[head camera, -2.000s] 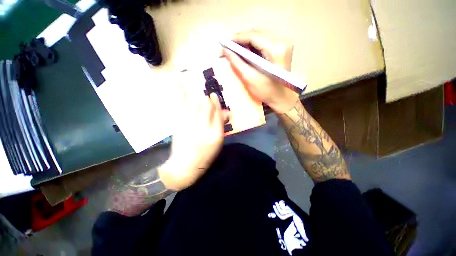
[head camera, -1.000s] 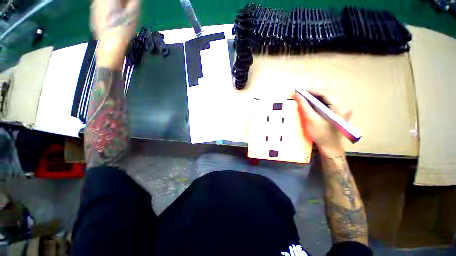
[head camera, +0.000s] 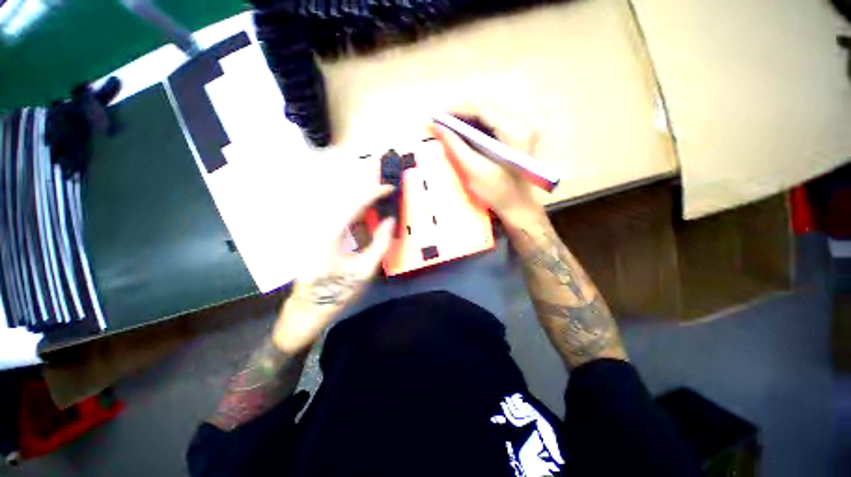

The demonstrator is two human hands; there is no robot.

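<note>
The fixture [head camera: 453, 238], a pale to orange-red plate with small dark openings, lies at the front edge of the bench. My left hand [head camera: 350, 247] holds a black plastic part [head camera: 393, 172] over the left side of the fixture, its far end near the fixture's top. The part is tilted and partly hidden by my fingers. My right hand [head camera: 490, 168] grips a flat white strip [head camera: 513, 163] pen-like and rests at the fixture's upper right.
A white pad sheet [head camera: 252, 158] with a stepped black area lies left of the fixture. Stacked strips [head camera: 47, 224] with small black pieces [head camera: 84, 116] are at far left. Grouped black parts [head camera: 359, 23] line the back of the tan cardboard [head camera: 597, 93].
A second ago my left hand was away at the small black pieces and the fixture was bare; now that hand is at the fixture with a black part. My right hand still holds the strip.
</note>
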